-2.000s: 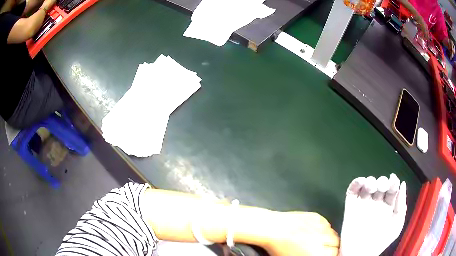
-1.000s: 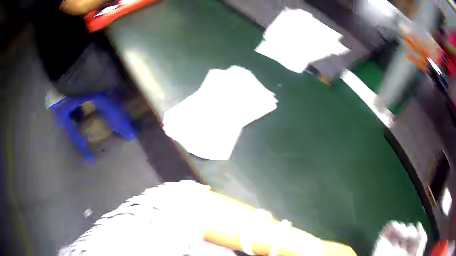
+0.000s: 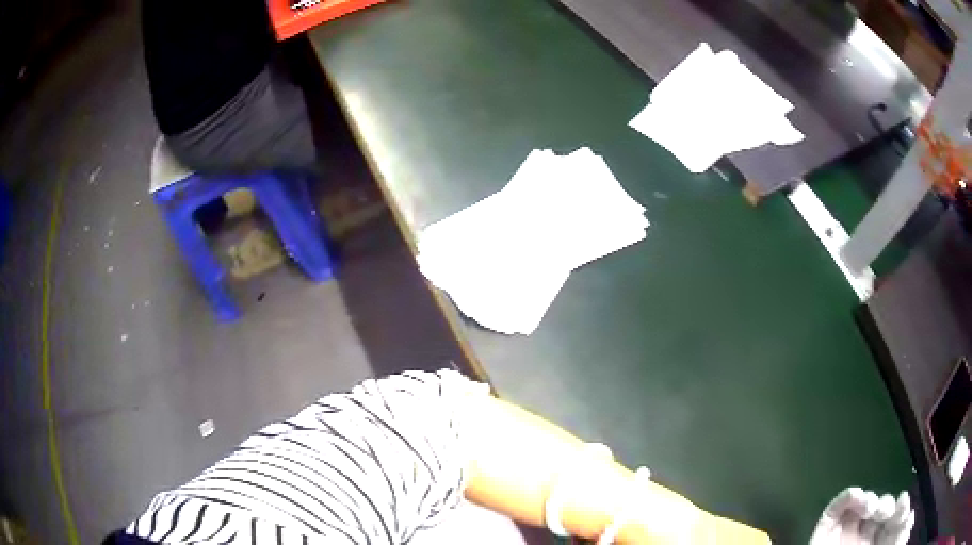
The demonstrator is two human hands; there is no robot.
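White bags or sheets lie in a fanned stack (image 3: pixel 533 240) on the green bench top (image 3: pixel 725 351), left of centre. My left arm, in a striped sleeve with white bands at the wrist, reaches right along the bottom. My left hand (image 3: pixel 735 532) is bare and mostly cut off by the bottom edge, so its fingers are hidden. My right hand (image 3: pixel 865 519), in a white glove, shows only its bent fingers at the bottom right. I cannot tell whether it holds anything. Neither hand touches the stack.
A second white stack (image 3: pixel 716 106) lies across the bench's far edge and dark shelf. A smartphone (image 3: pixel 951 410) and a small white case (image 3: pixel 958 460) lie at the right. A red tray (image 3: pixel 325 13) is at the top left. A person sits on a blue stool (image 3: pixel 245 218).
The view has swung left, so the bench and stacks sit further right in the picture. My hands have slipped towards the bottom right corner. The red trays at the lower right have left view.
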